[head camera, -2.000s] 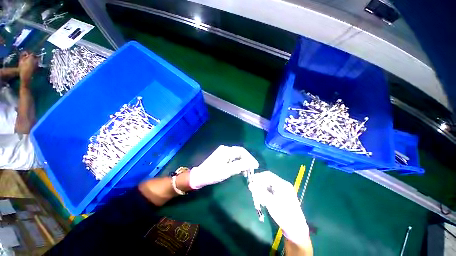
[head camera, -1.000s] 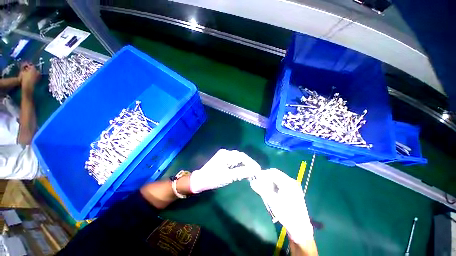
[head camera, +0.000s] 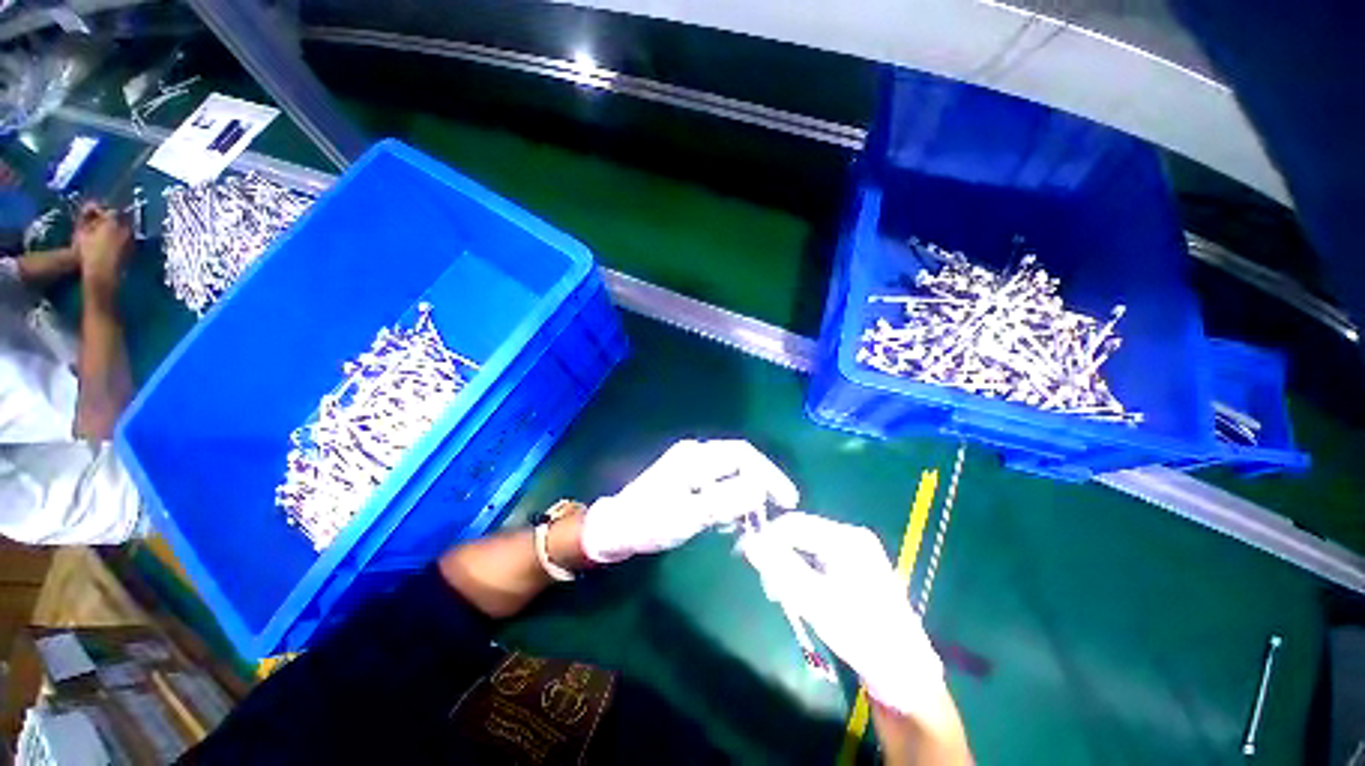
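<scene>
My left hand (head camera: 689, 497), in a white glove, has its fingertips pinched together at the middle of the view, touching those of my right hand. My right hand (head camera: 850, 602), also gloved, is closed on slender silver rod parts (head camera: 810, 647), whose knobbed ends stick out below the palm. A small end piece shows between the fingertips of both hands; which hand grips it is hard to tell in the glare. How many rods are held is hidden by the glove. Both hands are above the green bench (head camera: 1078, 599).
A large blue bin (head camera: 225, 576) with heaped rods stands left, a darker blue bin (head camera: 1018, 442) with rods right, a small blue tray (head camera: 1265, 412) beside it. A lone rod (head camera: 1262, 696) lies far right. Beyond the large bin are a rod heap (head camera: 225, 232), a sheet (head camera: 213, 138) and a person's hands (head camera: 102, 240).
My hands stay together but have shifted slightly in view. The rod ends below my right palm show more clearly than a second ago. The bins have shifted slightly with the view.
</scene>
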